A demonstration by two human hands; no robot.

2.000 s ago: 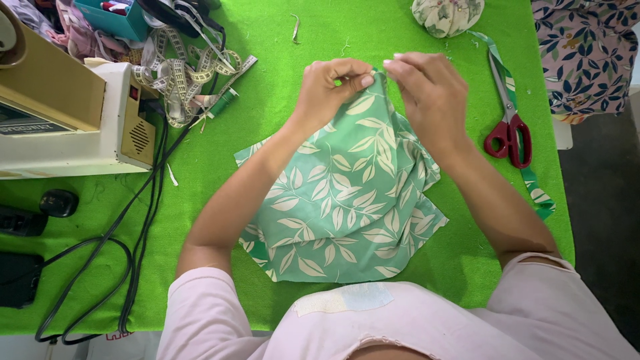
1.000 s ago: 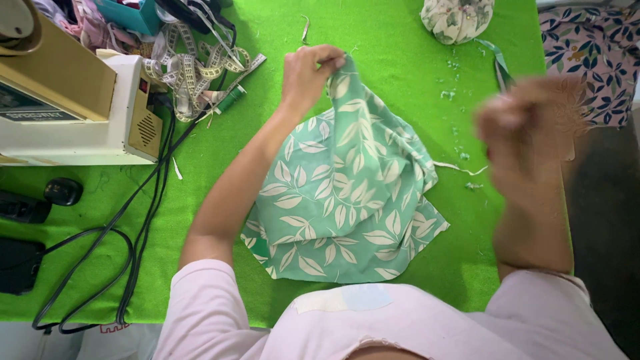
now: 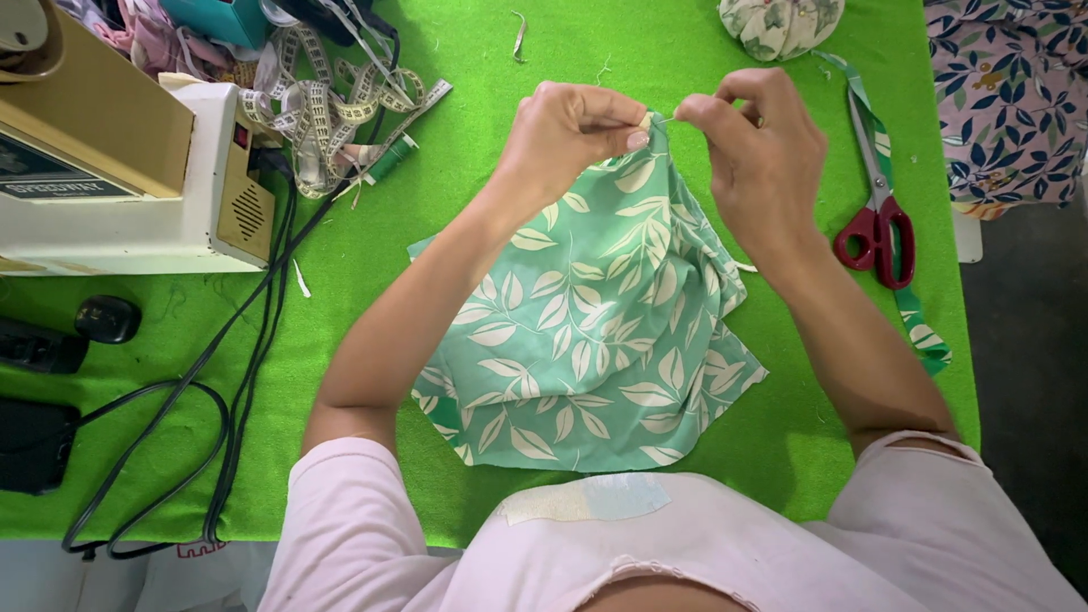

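Green fabric printed with cream leaves (image 3: 586,340) lies bunched on the green table cover, its top corner lifted. My left hand (image 3: 574,127) pinches that corner between thumb and fingertips. Just to the right, my right hand (image 3: 756,153) has thumb and forefinger closed on something thin and pale at the fabric's edge, a needle or pin by its look; its far end is hidden. Red-handled scissors (image 3: 879,204) lie right of my right hand, over a strip of the leaf fabric (image 3: 922,331). A floral pincushion (image 3: 782,25) stands above my right hand.
A sewing machine (image 3: 212,170) stands at the left, with black cables (image 3: 272,297) running down beside it. A tape measure (image 3: 314,110) and a green thread spool (image 3: 393,159) lie near it. Dark devices (image 3: 38,442) sit at the left edge. Floral fabric (image 3: 1003,102) is at the upper right.
My right hand swung out to the right, blurred, one second ago and is now back beside the left at the fabric's corner. My left hand has kept its pinch.
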